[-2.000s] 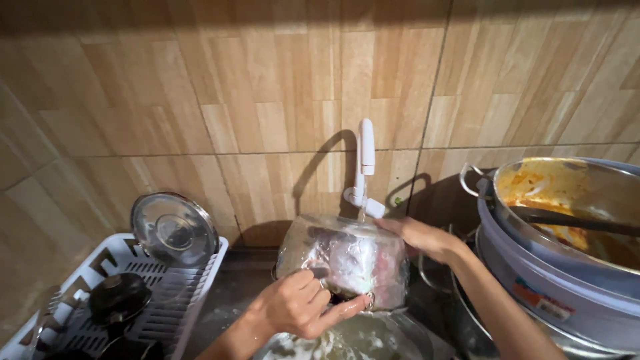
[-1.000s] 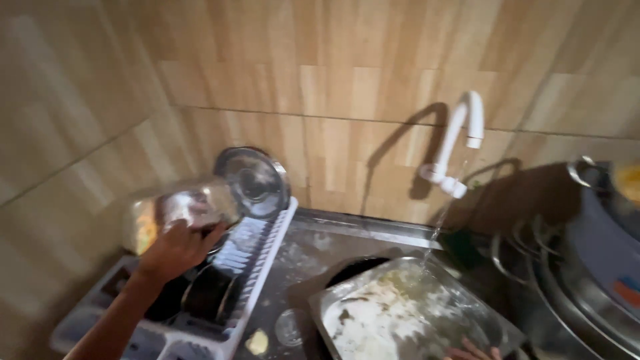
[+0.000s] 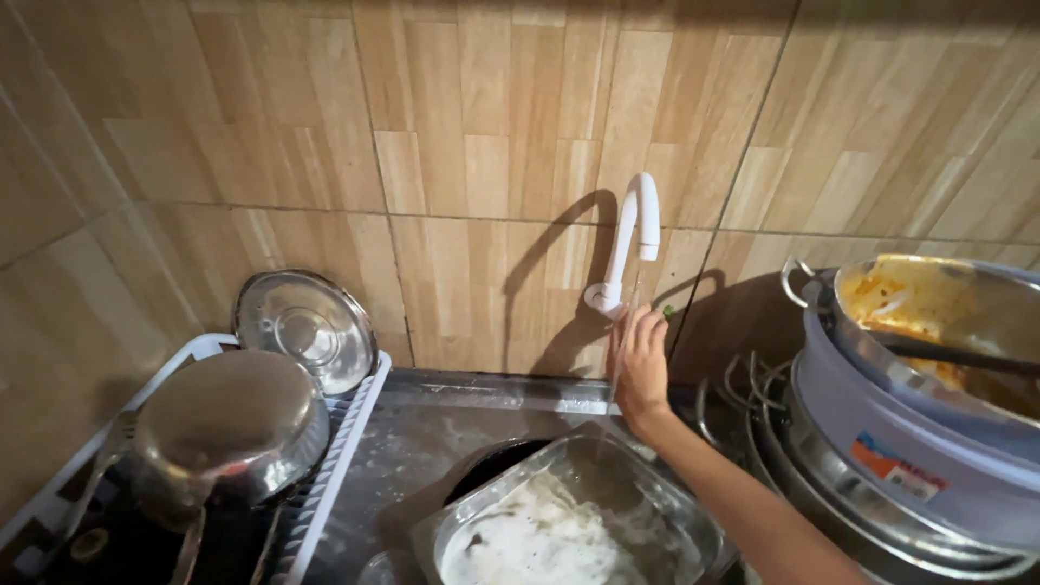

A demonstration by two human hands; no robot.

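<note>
My right hand (image 3: 642, 357) is raised at the base of a white wall faucet (image 3: 642, 215), its fingers on or just in front of the tap handle, which they hide. A thin stream of water runs from the spout past the hand. Below stands a rectangular metal pan (image 3: 707, 540) filled with foamy water. An upturned metal pot (image 3: 231, 414) rests in the white dish rack (image 3: 345, 463) at the left. Behind it a round metal lid (image 3: 305, 325) leans upright. My left hand is out of view.
At the right, a lavender plastic tub (image 3: 894, 431) sits on stacked metal pots (image 3: 821, 496) and holds a food-stained pot (image 3: 918, 305) with a dark utensil handle. Dark cookware fills the rack's front. A tiled wall rises behind the metal sink surface (image 3: 422, 439).
The metal pot, in both my hands under the faucet at first, then in my left hand over the rack, now lies upturned in the rack. My right hand has risen from the pan to the faucet.
</note>
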